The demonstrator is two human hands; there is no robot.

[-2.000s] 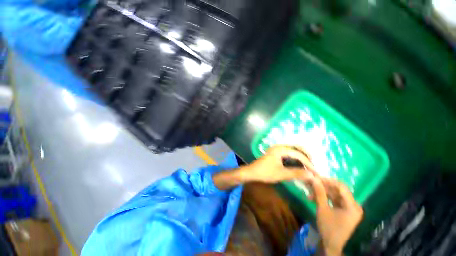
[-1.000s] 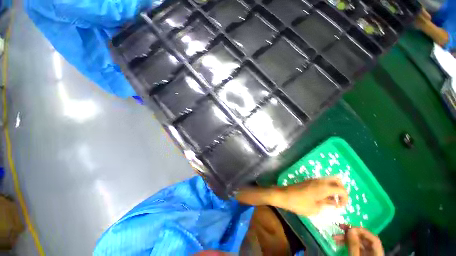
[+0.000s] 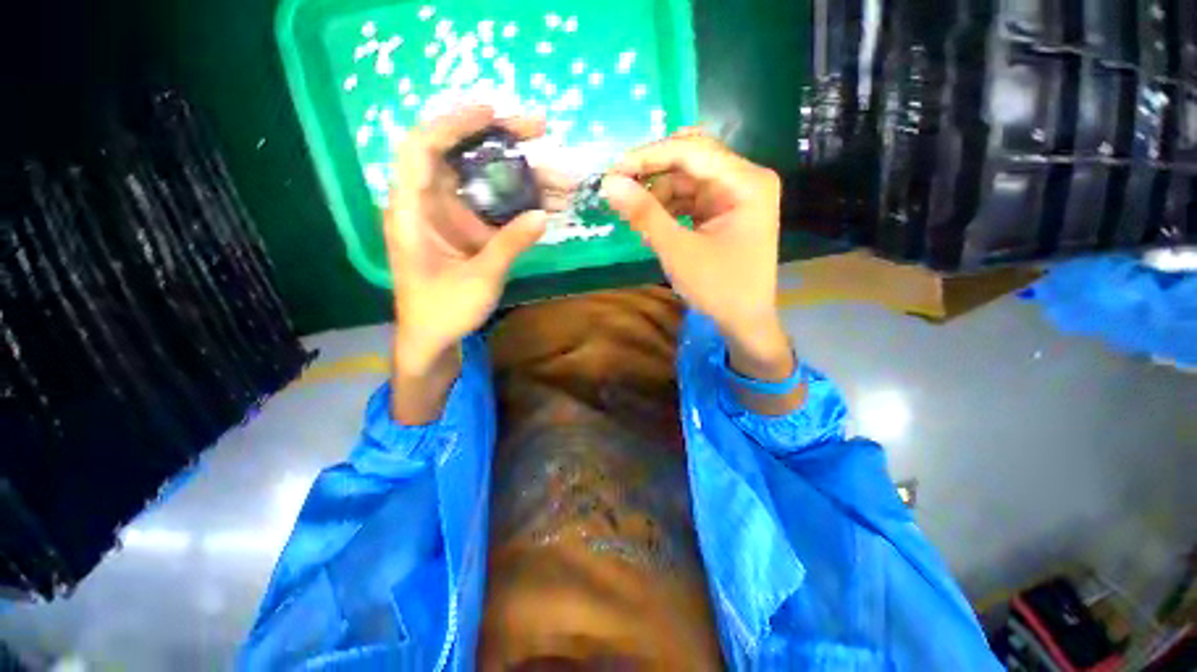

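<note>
My left hand (image 3: pixel 446 263) holds a rounded black housing (image 3: pixel 496 177) with a greenish-grey area on its visible face. My right hand (image 3: pixel 709 223) is just to its right and pinches a small dark and greenish part (image 3: pixel 589 200) between thumb and fingers. Both hands are over the near part of the bright green tray (image 3: pixel 670 79). Many small white parts (image 3: pixel 460 53) lie scattered in the tray. The near-middle of the tray is partly covered by my hands. Fine detail of the pinched part is too small to tell.
Stacks of glossy black trays stand at the left (image 3: pixel 118 289) and right (image 3: pixel 1050 131). Brown cardboard (image 3: pixel 919 289) shows below the right stack. Blue cloth (image 3: pixel 1129 309) lies at the right edge. A red and black object (image 3: pixel 1063 624) is on the grey floor at lower right.
The view has turned and moved down to my hands and torso. The large black tray held across the view is gone from sight. The housing's face now shows in my left hand.
</note>
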